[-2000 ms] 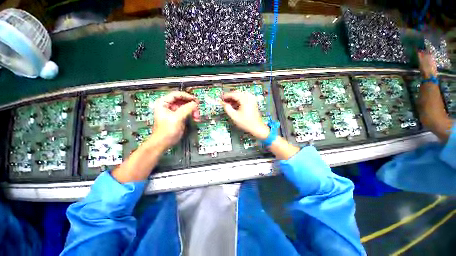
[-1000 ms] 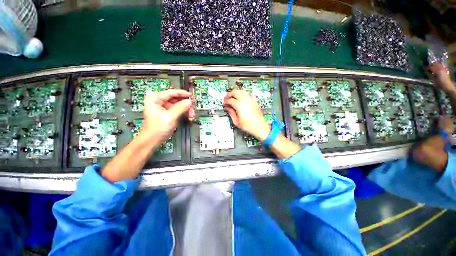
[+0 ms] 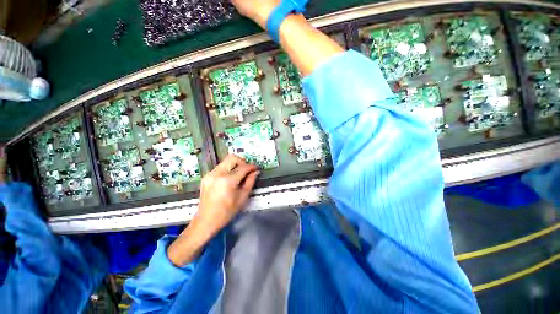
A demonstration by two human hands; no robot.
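Observation:
My left hand [image 3: 226, 189] is low at the pallet's near edge, by the lower left green circuit board [image 3: 253, 145] of the pallet [image 3: 283, 98] in front of me. Its thumb and fingers are bent close together; whether a small part is between them cannot be told. My right hand [image 3: 255, 7], with a blue wrist strap, reaches to the top edge of the picture at the right end of the dark, glittering component pile [image 3: 184, 18]. Its fingertips are cut off. My right sleeve covers part of the boards.
More pallets with boards [image 3: 147, 135] lie left and right along the conveyor. The pale near rail [image 3: 153, 213] runs in front of my body. A small component heap [image 3: 119, 30] and a white fan [image 3: 17, 64] are at the upper left. Another person's blue sleeve [image 3: 24, 214] is at the left.
My right hand has left the boards and moved up to the component pile. My left hand has moved down to the pallet's near edge. The view has shifted and tilted.

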